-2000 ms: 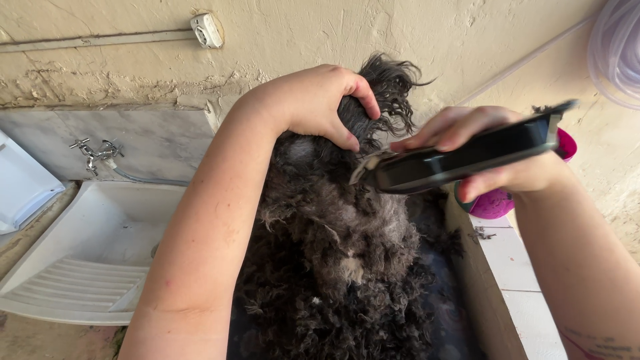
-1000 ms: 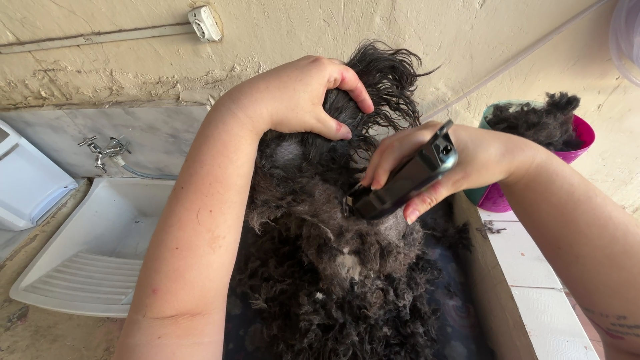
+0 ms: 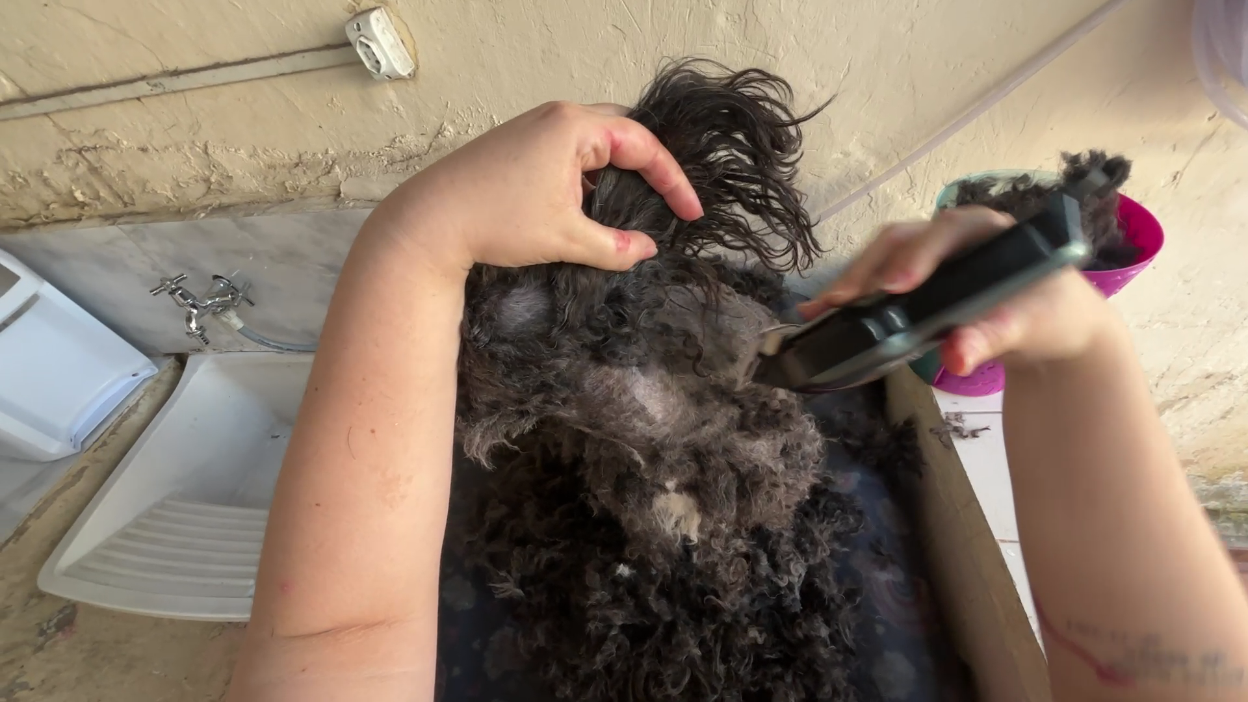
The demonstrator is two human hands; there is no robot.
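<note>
A dog's dark, curly, matted coat fills the middle of the view, with patches clipped close to greyish skin. My left hand is closed around a part of the dog with long wavy black hair; which part cannot be told. In my right hand is a black electric hair clipper, slightly blurred, its blade end against the right side of the matted coat. Loose felted fur, with a pale tuft, lies below the clipped patches. The dog's face is not seen.
A ribbed white laundry sink is at the left under a metal tap, beside a white plastic appliance or container. A pink and teal bucket full of cut fur stands at the right by white tiles. A socket is on the wall.
The clipper in my right hand has moved right, from over the middle of the back to the coat's right side. My left hand keeps its hold.
</note>
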